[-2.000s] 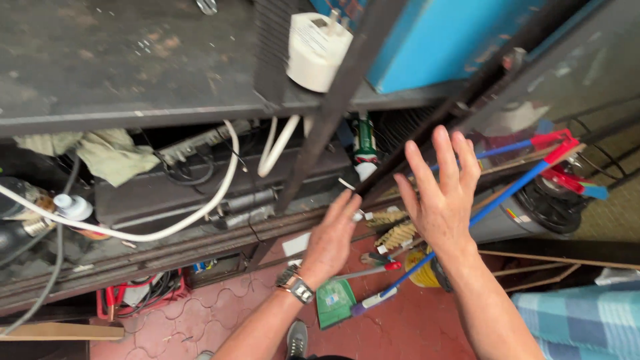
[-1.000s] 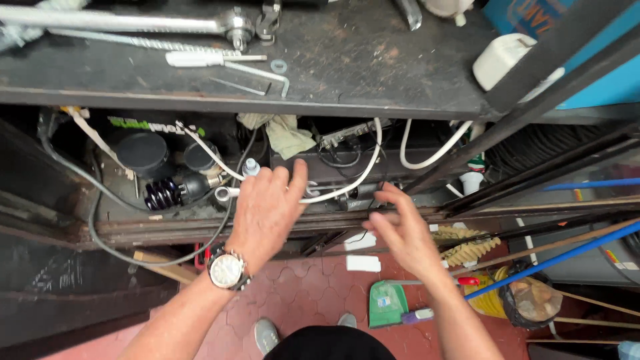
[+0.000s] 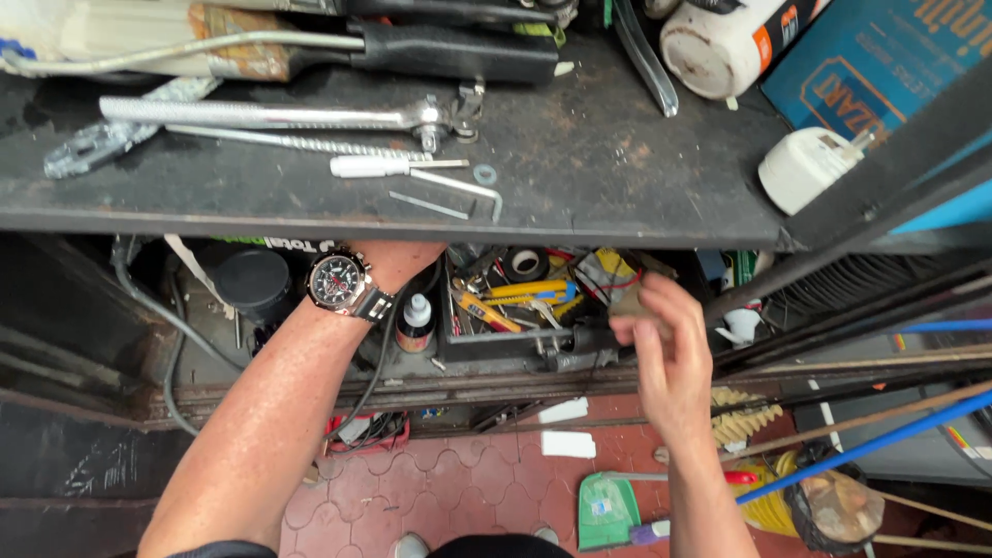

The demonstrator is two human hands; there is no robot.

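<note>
A black tool box (image 3: 496,347) sits on the lower shelf, its inside showing a roll of black tape (image 3: 525,263), a yellow and blue utility knife (image 3: 535,291), another yellow-orange cutter (image 3: 487,311) and other small items. My left hand (image 3: 407,263) reaches under the upper shelf at the box's left; its fingers are hidden by the shelf edge. Over the box's right end is my right hand (image 3: 666,333), fingers bent beside a brownish item (image 3: 632,301); whether it grips this is unclear. A small bottle with a white cap (image 3: 416,322) stands left of the box.
The upper shelf (image 3: 589,170) holds a ratchet wrench (image 3: 263,114), a white-handled screwdriver (image 3: 372,167), hex keys, a washer and a white plug adapter (image 3: 806,167). Grey cable hangs at the left. A blue pole (image 3: 868,446) slants at the right; a green dustpan (image 3: 607,511) lies below.
The tool box's contents now show where a dark surface, a cloth and a white cable were before. My left hand has gone from the white cable to behind the shelf edge.
</note>
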